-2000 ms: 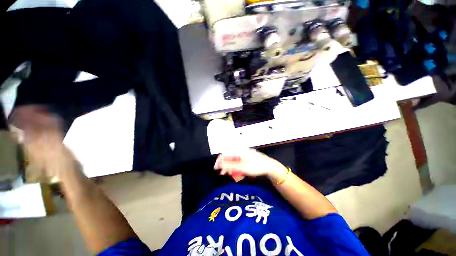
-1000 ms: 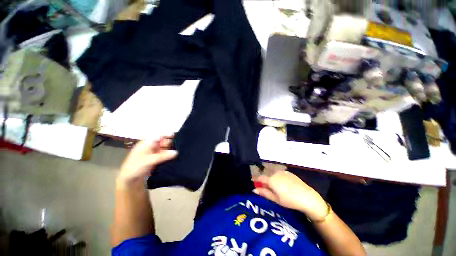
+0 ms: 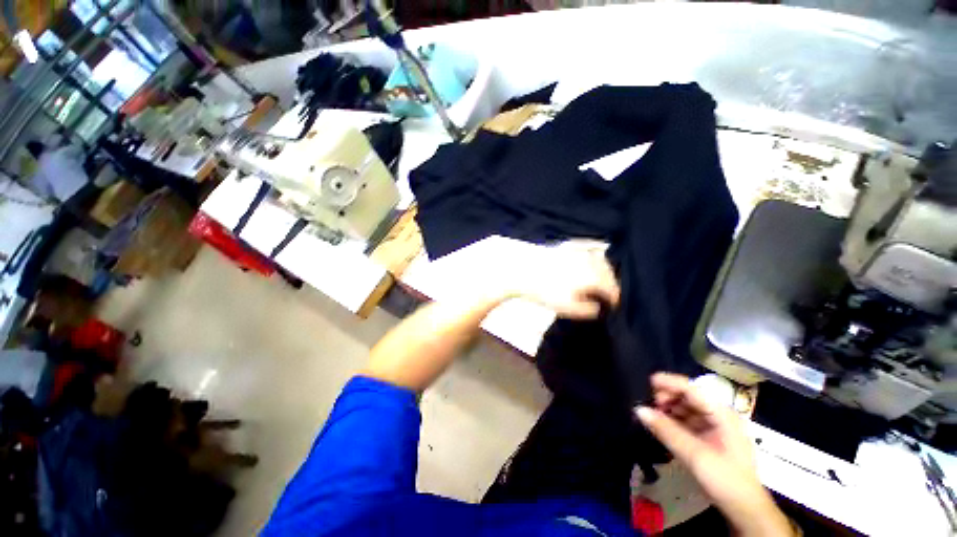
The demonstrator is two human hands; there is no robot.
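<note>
A long black garment piece [image 3: 672, 199] lies over the white table, with a gap between its two leg-like parts. Its lower end hangs over the front edge toward my lap. My left hand [image 3: 588, 281] is slightly blurred, with its curled fingers holding the cloth's left side near the table edge. My right hand [image 3: 701, 425] is lower and to the right, its thumb and forefinger at the cloth's hanging edge. The overlock machine [image 3: 908, 273] stands at the right, partly cut off, with its grey plate [image 3: 782, 278] beside the cloth.
A second cream sewing machine [image 3: 341, 184] stands to the left on its own table. A light blue bag or cloth [image 3: 430, 79] and dark cloth lie behind it. Thin metal tools [image 3: 934, 472] lie at lower right. Dark bundles [image 3: 136, 451], a brown box [image 3: 157, 236] and red items are on the left floor.
The view has swung left, so the overlock sits further right. My left hand has moved from beside the cloth's lower end up to its side. My right hand has moved onto the cloth's edge.
</note>
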